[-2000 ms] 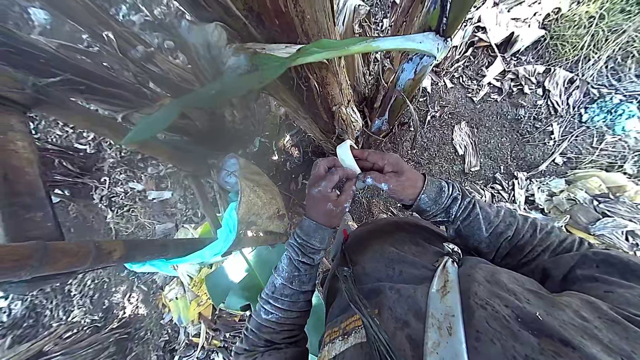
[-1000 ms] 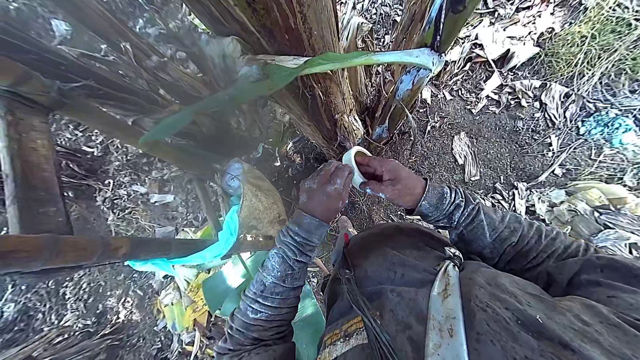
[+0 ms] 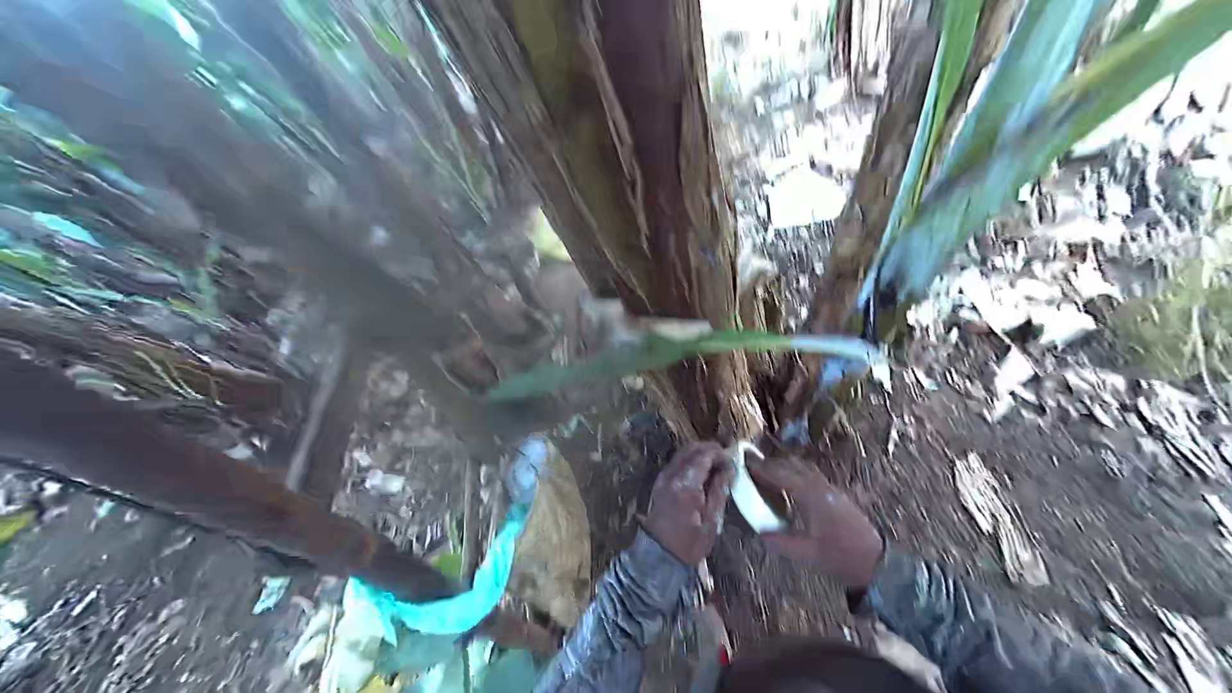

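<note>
A roll of white tape [image 3: 755, 493] is between my two hands, below the base of a banana plant's stem [image 3: 664, 192]. My right hand [image 3: 823, 520] is closed around the roll's right side. My left hand [image 3: 688, 500] is at its upper left edge with the fingers bent together; whether they pinch the tape's end is hidden by blur. Both hands are dusted with pale residue, and grey sleeves cover the wrists.
A narrow green leaf [image 3: 664, 356] crosses in front of the stem. At the left a brown pole [image 3: 192, 472] slants down to a turquoise strip [image 3: 462, 606] beside a tan sack-like piece [image 3: 553, 539]. Dry leaf litter [image 3: 1001, 520] lies on the soil at right.
The view has tilted up strongly and is blurred, with more of the stems showing. The white roll remains between my hands and now appears at a different angle.
</note>
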